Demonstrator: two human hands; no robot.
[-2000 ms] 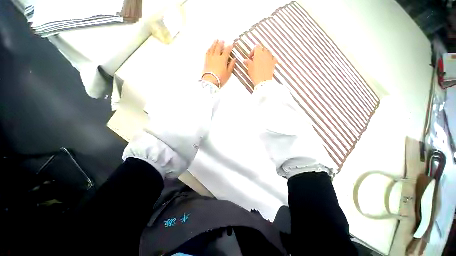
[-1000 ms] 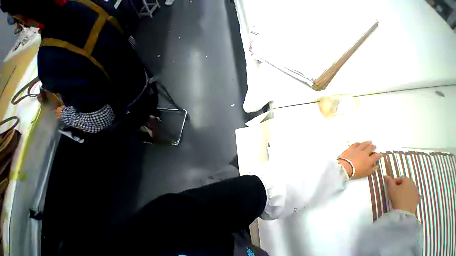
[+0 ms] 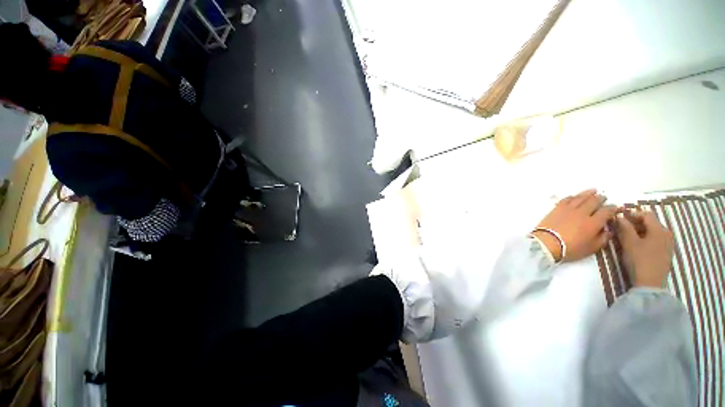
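Observation:
Narrow brown strips lie in close parallel rows with white gaps on the white-covered table, at the right edge of the view. My left hand rests palm down at the near end of the leftmost strips, with a white bracelet on the wrist. My right hand is beside it, on top of the strips, with bent fingers close to my left fingertips. Whether the fingers grip a strip cannot be made out. A plain white sheet lies left of and below the strips.
A pale yellowish round item sits on the table above my hands. A brown-edged white stack is at the top. A person in dark clothes works at another bench at left, with brown bag parts. A stool stands on the dark floor.
The view has swung left since two seconds ago, bringing the other person into view. Over the last second my hands have drawn closer together at the strip ends.

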